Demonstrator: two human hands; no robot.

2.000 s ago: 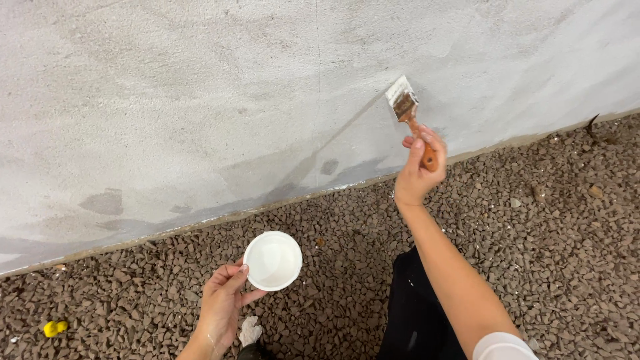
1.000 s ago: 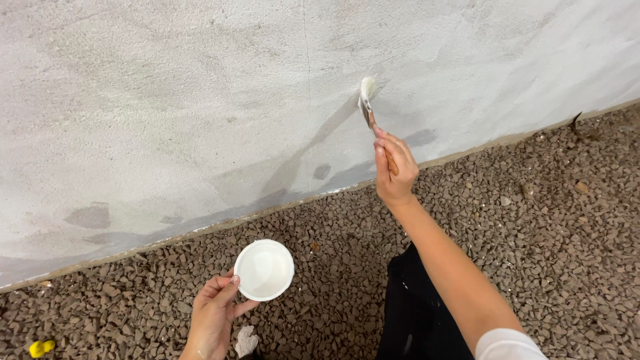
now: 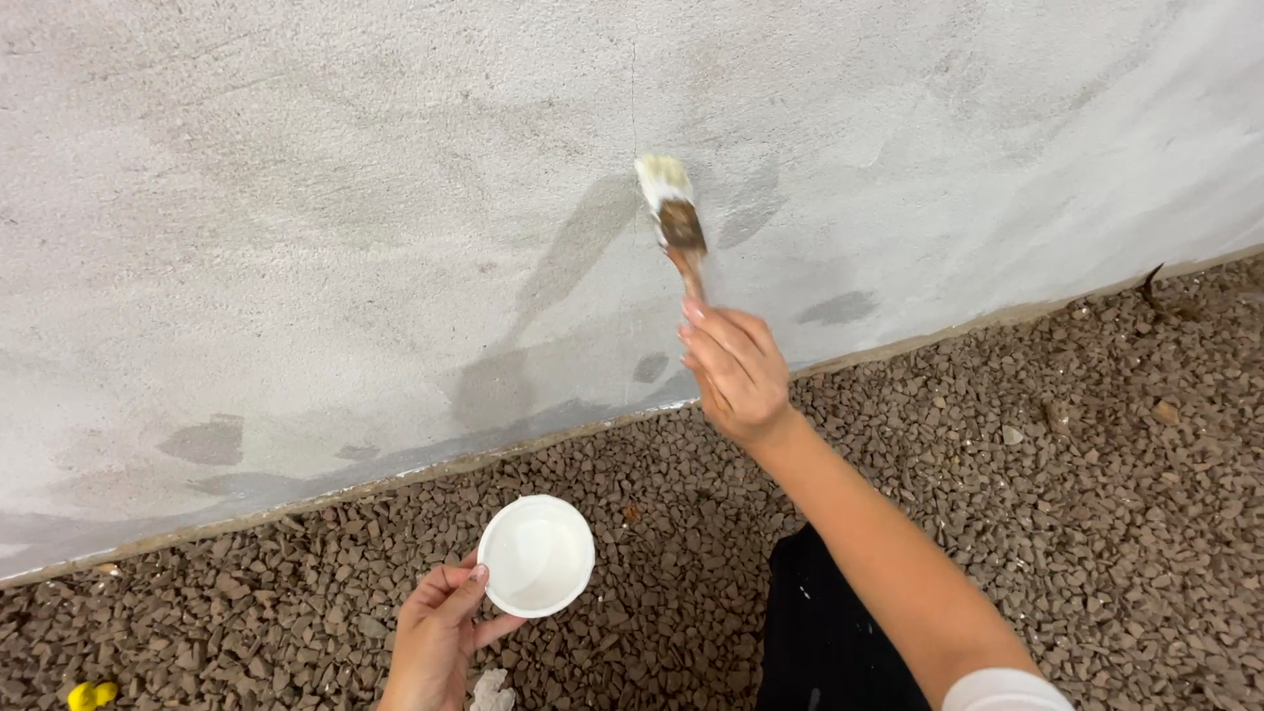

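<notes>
My right hand (image 3: 741, 375) grips the wooden handle of a paintbrush (image 3: 681, 222), whose pale, paint-coated bristles point up at a rough rendered wall (image 3: 395, 197); whether the tip touches the wall I cannot tell. White paint also marks the brown ferrule. Low at the centre left, my left hand (image 3: 439, 632) holds a small round white tub (image 3: 536, 555) by its rim, thumb on the edge and fingers beneath. White liquid seems to lie inside the tub. Darker grey patches and a thin vertical crack show on the wall.
Brown gravel (image 3: 987, 494) covers the ground up to the wall's base, where a narrow ledge (image 3: 444, 466) runs. A yellow object (image 3: 92, 696) lies at the lower left, a pale lump (image 3: 492, 689) beside my left hand. My leg in dark trousers (image 3: 829, 632) is at the bottom.
My right hand has moved left along the wall with the paintbrush, and the brush has turned in view. My left hand still holds the white tub over the gravel.
</notes>
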